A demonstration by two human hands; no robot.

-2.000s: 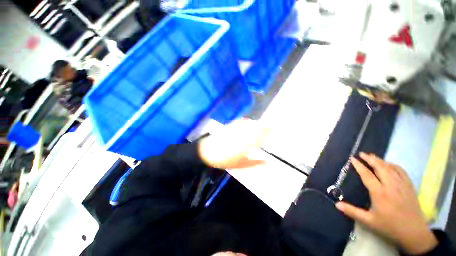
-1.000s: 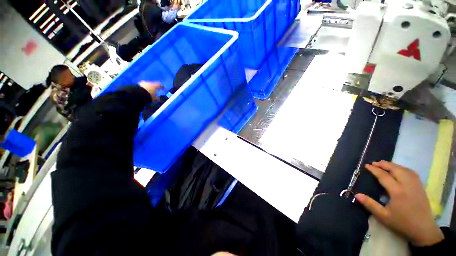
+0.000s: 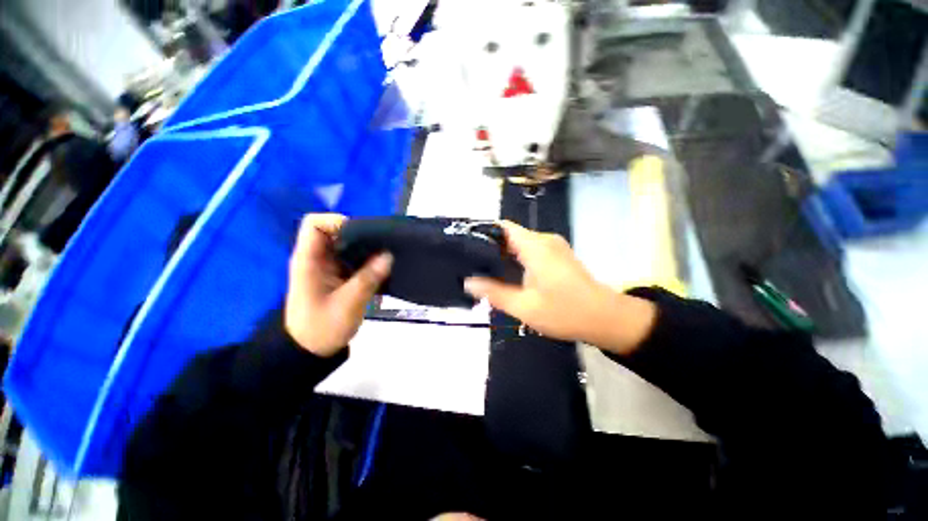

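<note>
A black rounded zip pouch is held up in front of me, with some silvery metal along its top edge; it is slightly blurred. My left hand grips its left end, thumb in front. My right hand grips its right end. The black strap panel lies below and behind the pouch, its far end under the white sewing head with the red logo. Part of the strap panel is hidden by my right hand.
Large blue totes stand at the left. Yellow tape edges the plate right of the strap. Green-handled snips lie farther right, near a blue bin.
My left hand has come out of the blue tote and now holds the pouch. My right hand has left the strap panel and grips the pouch too. The view has turned right.
</note>
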